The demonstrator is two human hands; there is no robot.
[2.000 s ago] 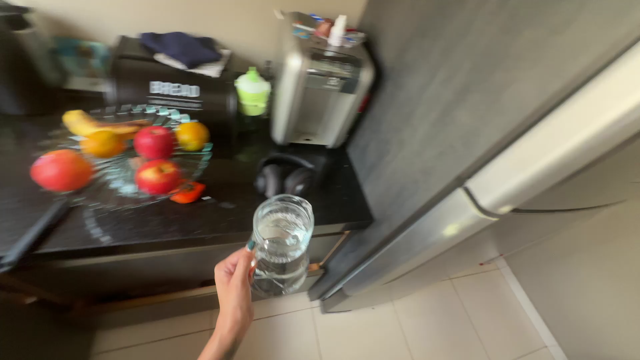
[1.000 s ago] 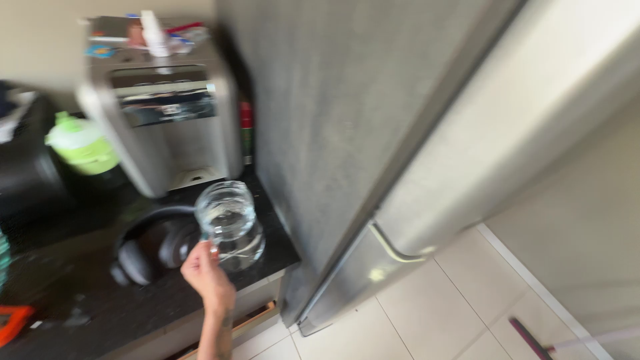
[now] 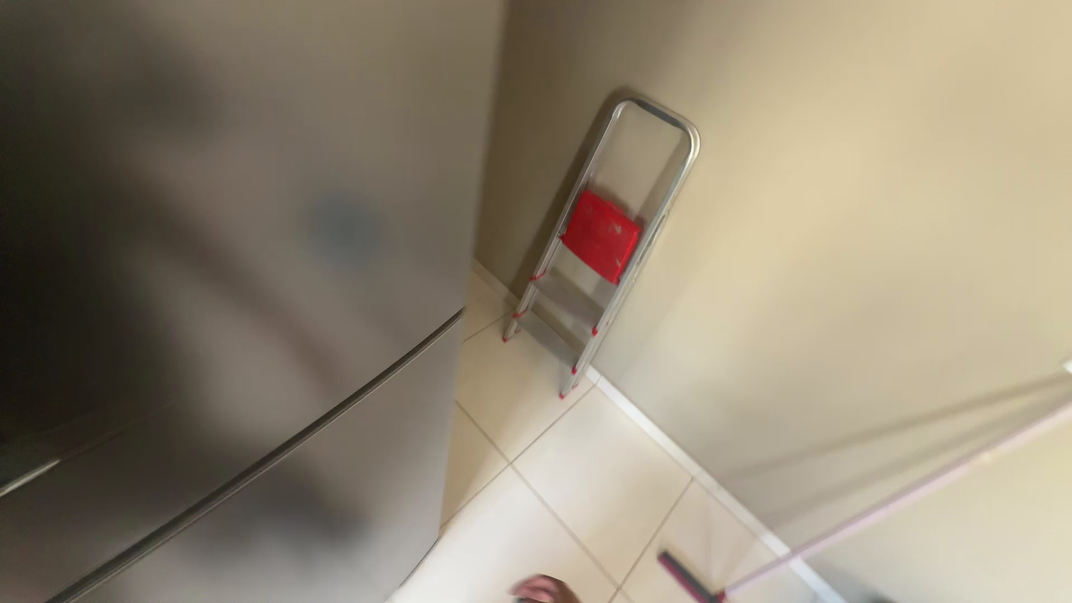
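Note:
At the bottom edge of the head view, a small part of a hand, which looks like my right hand point(image 3: 546, 589), shows with its fingers curled and pointing left. The rest is cut off by the frame, so whether it holds anything cannot be told. Behind it lies the tiled floor. My left hand is out of view. On the left, close by, stands a large stainless steel fridge point(image 3: 352, 251) with a dark seam between its doors and blurred reflections on its face.
A folded metal step ladder point(image 3: 603, 234) with a red top step leans against the beige wall point(image 3: 837, 209) beyond the fridge. To the lower right, a floor squeegee or broom head point(image 3: 688, 578) rests on the light floor tiles point(image 3: 578, 452), its pink pole slanting up right.
The view has swung far right, from the counter to the fridge front and wall. The clear glass jug held by its handle in a hand earlier has left view, with the counter, fruit and headphones.

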